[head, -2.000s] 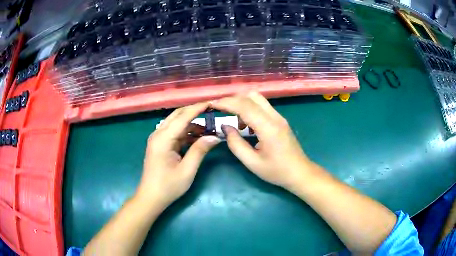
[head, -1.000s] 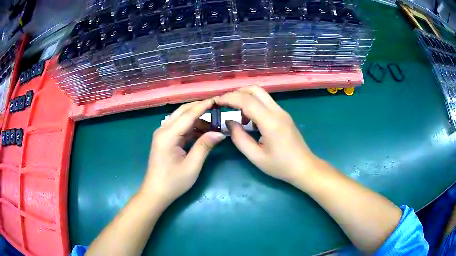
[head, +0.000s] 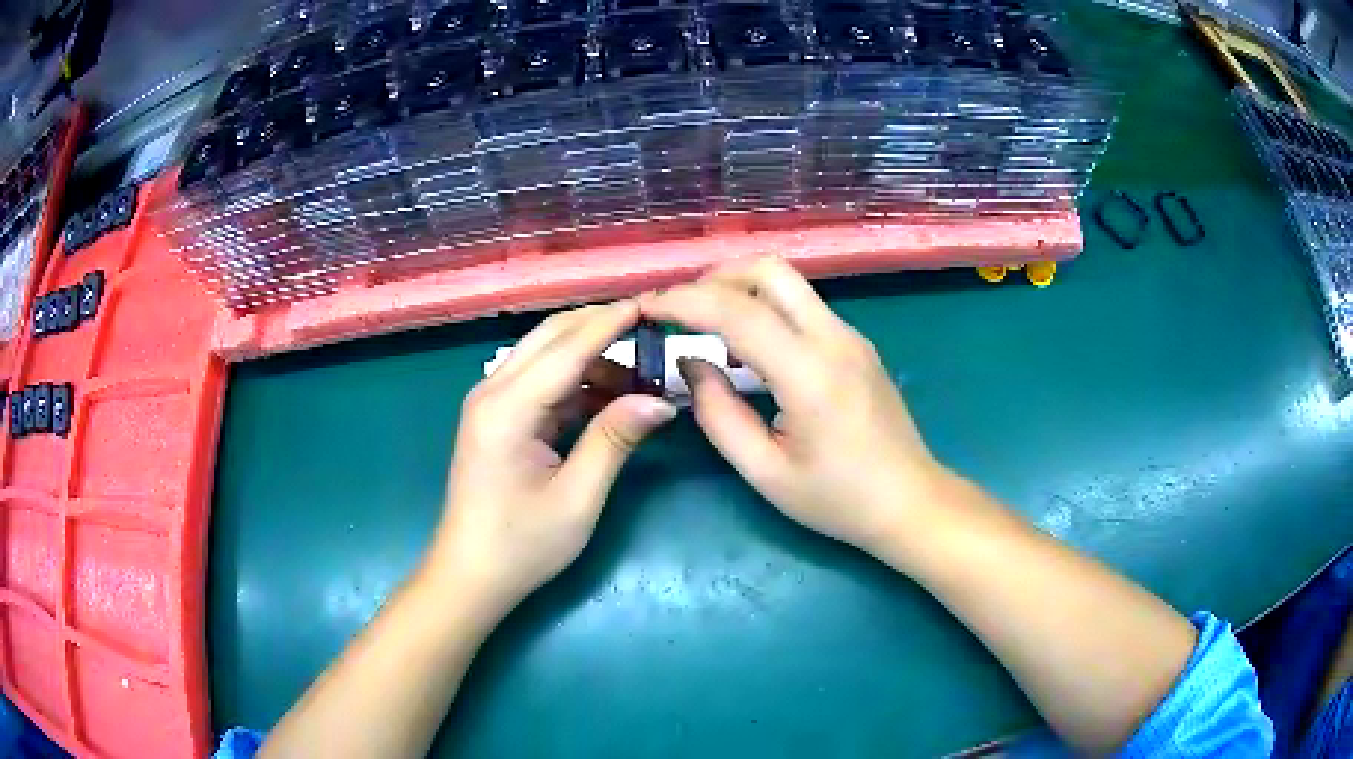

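A small black module housing (head: 650,360) is held edge-on between the fingertips of both hands. My left hand (head: 542,445) pinches it from the left with thumb and fingers. My right hand (head: 809,415) holds it from the right, its index fingertip at the top edge and its thumb tip close to the right side. A white paper strip (head: 698,350) shows behind the housing and fingers, partly hidden by them. Whether a ring is around the housing cannot be told.
A tall stack of clear blister trays (head: 668,156) with black parts stands behind on a red support tray (head: 890,240). A coral-red compartment tray (head: 134,519) is at left. Two black rings (head: 1120,220) lie at right on the green bench (head: 1039,430), near yellow pieces (head: 1040,273).
The whole view has shifted slightly, so hands and trays appear a little further right. Both hands keep nearly the same grip on the black housing.
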